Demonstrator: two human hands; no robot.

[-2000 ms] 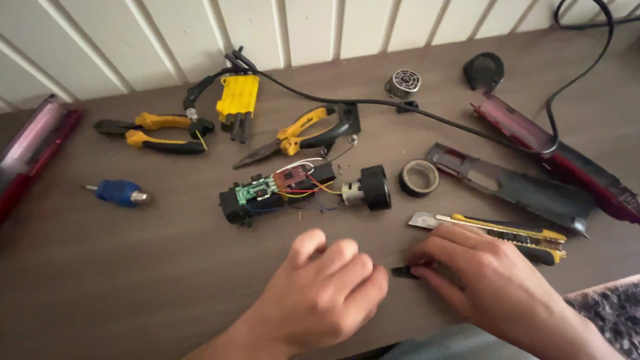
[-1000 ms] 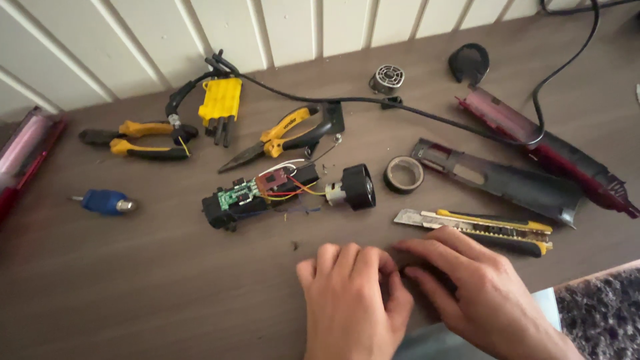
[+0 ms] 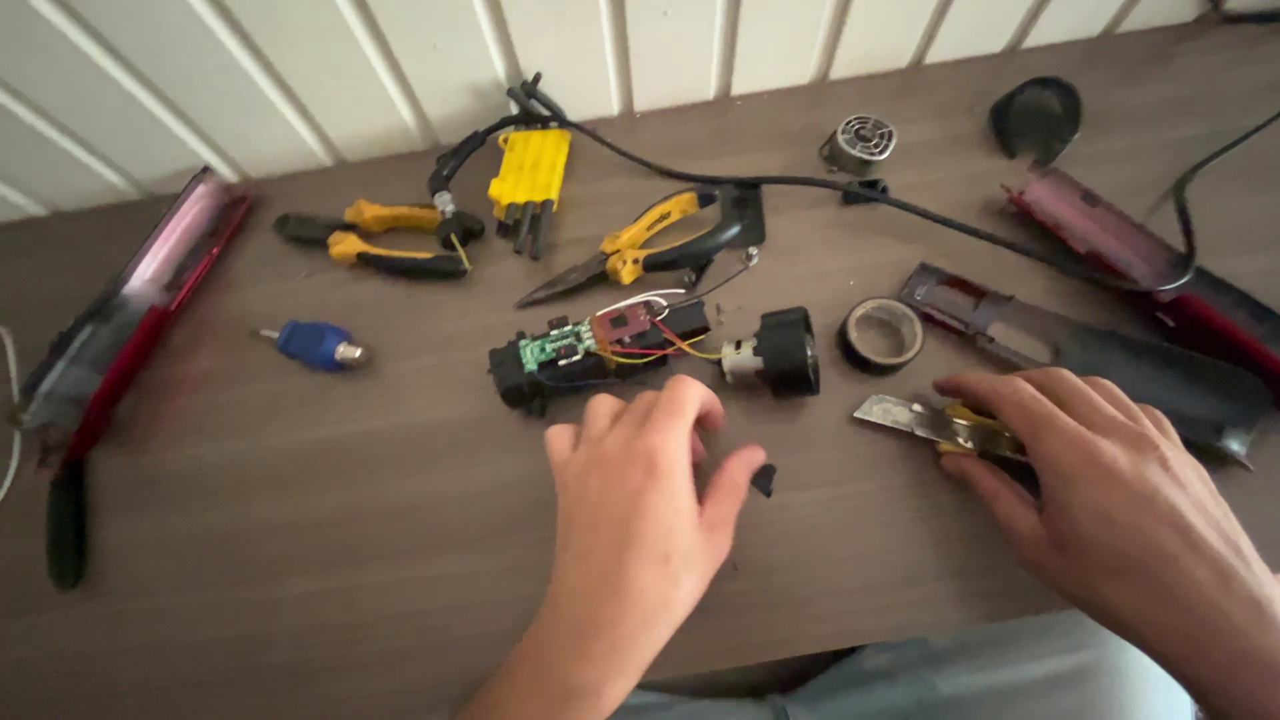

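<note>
My right hand [image 3: 1090, 460] closes its fingers around a yellow and black snap-off utility knife [image 3: 930, 422], whose blade points left. My left hand [image 3: 650, 480] is curled over the table with its fingers apart; a small black scrap [image 3: 764, 480] shows beside the thumb, and whether it is pinched is unclear. Just beyond this hand lies a black housing with a green circuit board [image 3: 557, 346] and a small reddish-brown board [image 3: 622, 325]. Thin wires run from them to a small motor [image 3: 742, 361] joined to a black cylindrical part [image 3: 788, 352]. A roll of black tape [image 3: 882, 335] is right of it.
Needle-nose pliers [image 3: 640, 245], cutting pliers [image 3: 385, 238], a yellow plastic holder [image 3: 531, 168] and a black cord [image 3: 800, 181] lie toward the wall. A short blue screwdriver [image 3: 318, 345] and a red shell half [image 3: 150, 310] are left. Right are another red shell [image 3: 1110, 220] and a dark cover [image 3: 1090, 350].
My hands were together near the table's front edge and have moved apart. The right hand has taken hold of the utility knife, which lay on the table before.
</note>
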